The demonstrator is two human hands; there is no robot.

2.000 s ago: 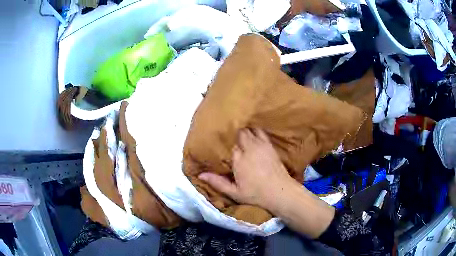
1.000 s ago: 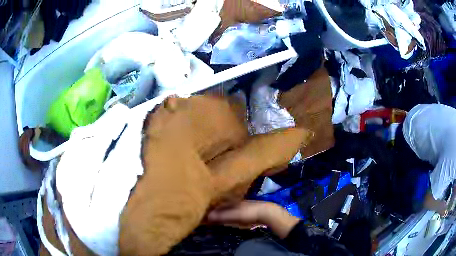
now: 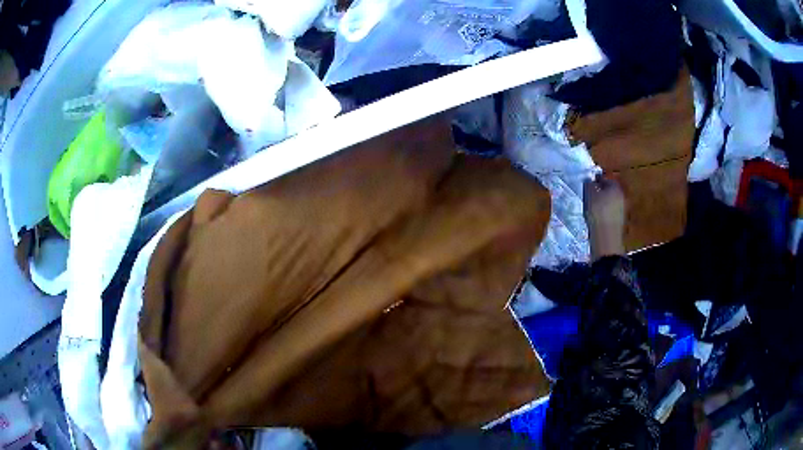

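Observation:
A large brown shell fabric piece (image 3: 352, 290) lies wrinkled over my lap and against the bin's edge. A long fold runs diagonally across it, and white backing (image 3: 119, 352) shows along its left side. My right hand (image 3: 605, 215) reaches forward from a black patterned sleeve to the left edge of a second brown piece (image 3: 656, 189) in the pile at the right. The fingers look bunched at that edge, beside clear plastic; whether they grip it cannot be told. My left hand cannot be seen.
A white plastic bin (image 3: 414, 95) at upper left holds a green bag (image 3: 77, 171) and white material (image 3: 189, 53). Dark cloth (image 3: 629, 53) lies above the second brown piece. A red-framed object (image 3: 764, 189) is at far right, and blue material (image 3: 550, 338) lies beside my sleeve.
My right hand has left the large brown piece and moved forward and right to the pile. The large piece now lies more spread out. The view has shifted, with bin and pile appearing larger.

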